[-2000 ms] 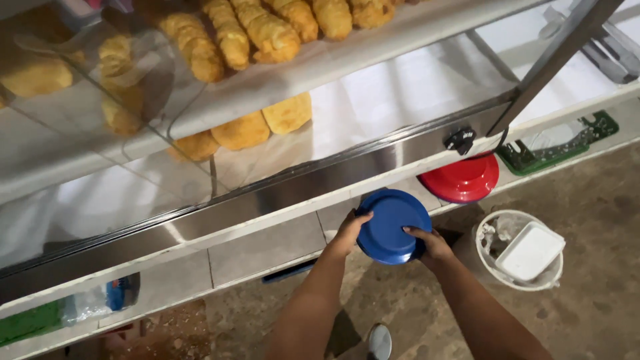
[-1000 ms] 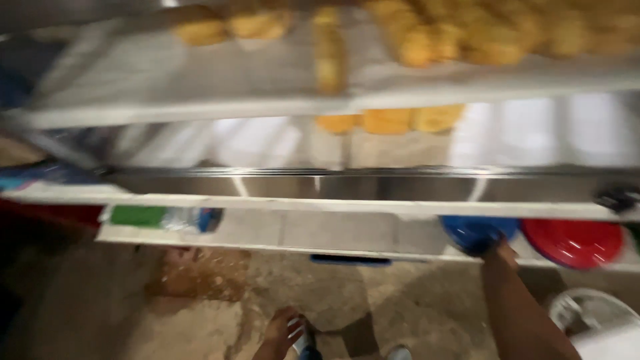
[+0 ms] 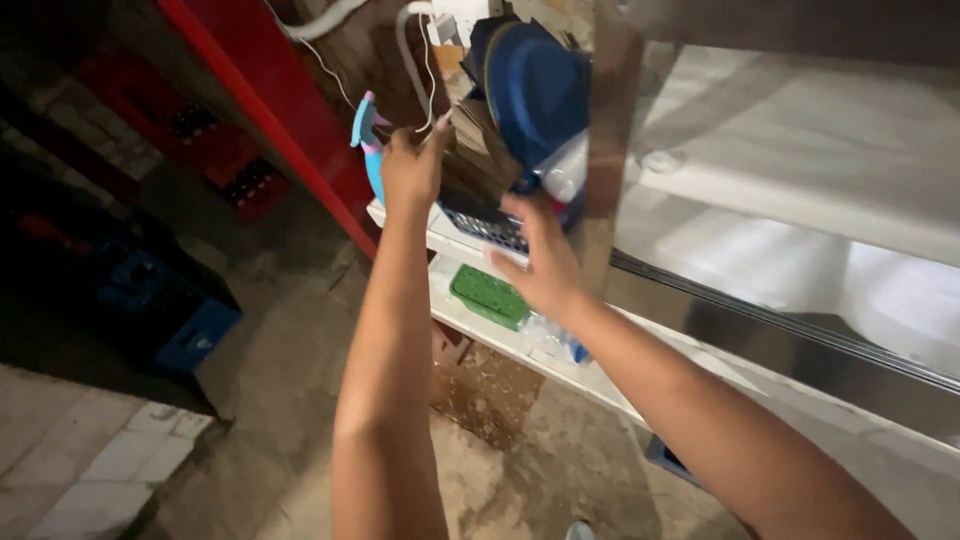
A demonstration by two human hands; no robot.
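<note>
A plastic basket (image 3: 487,229) with holes in its wall stands on the shelf, holding a stack of brown paper bags or sheets (image 3: 480,154). My left hand (image 3: 414,165) is at the stack's left edge, fingers raised; whether it grips anything is hidden. My right hand (image 3: 541,259) is at the basket's front right, fingers apart and blurred, with nothing seen in it. Behind the stack leans a round blue plastic lid or tray (image 3: 540,94). A light blue spray bottle (image 3: 372,161) stands just left of my left hand.
Below is a lower shelf with a green plastic basket (image 3: 489,294) and clear plastic bags. The glass display case (image 3: 750,322) is at right. A red post (image 3: 277,120) rises at left, with crates (image 3: 191,334) beyond. White cables hang behind my left hand.
The view has swung far to the left along the display case. My right hand has left the blue dish on the lower shelf. Both hands are now up at the basket with the brown stack.
</note>
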